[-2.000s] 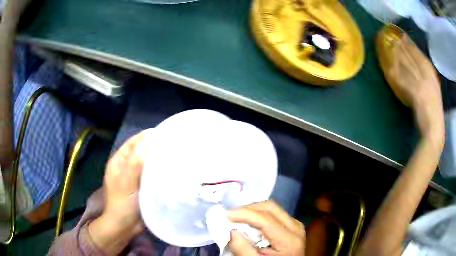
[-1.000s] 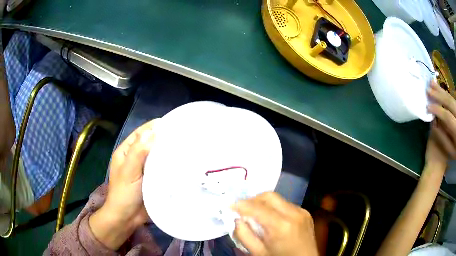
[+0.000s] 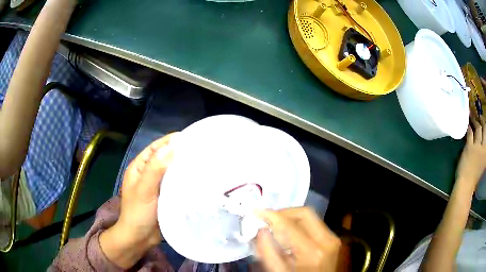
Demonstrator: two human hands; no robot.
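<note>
A white round plastic water tank [image 3: 213,159] is held over my lap, its closed underside facing me, with a short red and dark wire and a small white fitting near its centre. My left hand [image 3: 146,196] grips its left rim. My right hand [image 3: 298,239], slightly blurred, pinches a small crumpled white wiping cloth [image 3: 249,226] against the tank's lower face, just below the fitting.
On the green workbench [image 3: 213,53] lies a yellow-tan base housing [image 3: 320,58] with a black fan [image 3: 361,52]. A second white tank [image 3: 434,87] stands to its right. Other people's arms reach in at left [image 3: 32,90] and right [image 3: 455,196]. The bench's metal edge crosses diagonally.
The cloth has stayed near the fitting as my right hand shifted slightly. The second tank appeared on the bench, and the other person's hand has left it. An arm has come in at left.
</note>
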